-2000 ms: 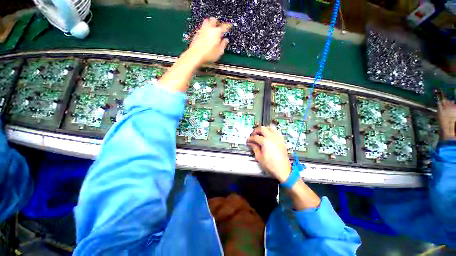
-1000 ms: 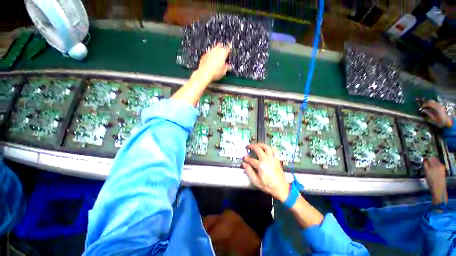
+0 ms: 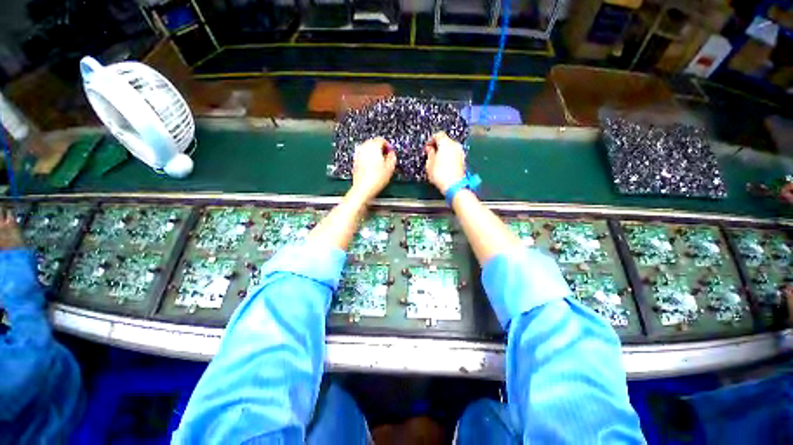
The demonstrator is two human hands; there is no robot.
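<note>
My left hand (image 3: 374, 167) and my right hand (image 3: 446, 162) are both at the near part of the dark, glittering component pile (image 3: 404, 117) behind the line. Their fingertips are bent together and point towards each other, with a gap between the hands. Any small component in the fingertips is too small to tell from the pile. The bright blue wrist strap (image 3: 463, 187) is on my right wrist. Below my forearms lies a carrier (image 3: 397, 323) with green circuit boards (image 3: 433, 293); my sleeves hide parts of the neighbouring carriers.
The line rail (image 3: 409, 355) runs along the near side. A white desk fan (image 3: 143, 113) and flat green pieces (image 3: 83, 161) are at left on the green bench. A second component pile (image 3: 663, 158) is at right. Other people's sleeves and hands show at both edges. A blue cord hangs behind the bench.
My right hand has moved from the near edge of the carrier up to the component pile. My left hand stays at the pile. The view has tilted up, showing more floor behind.
</note>
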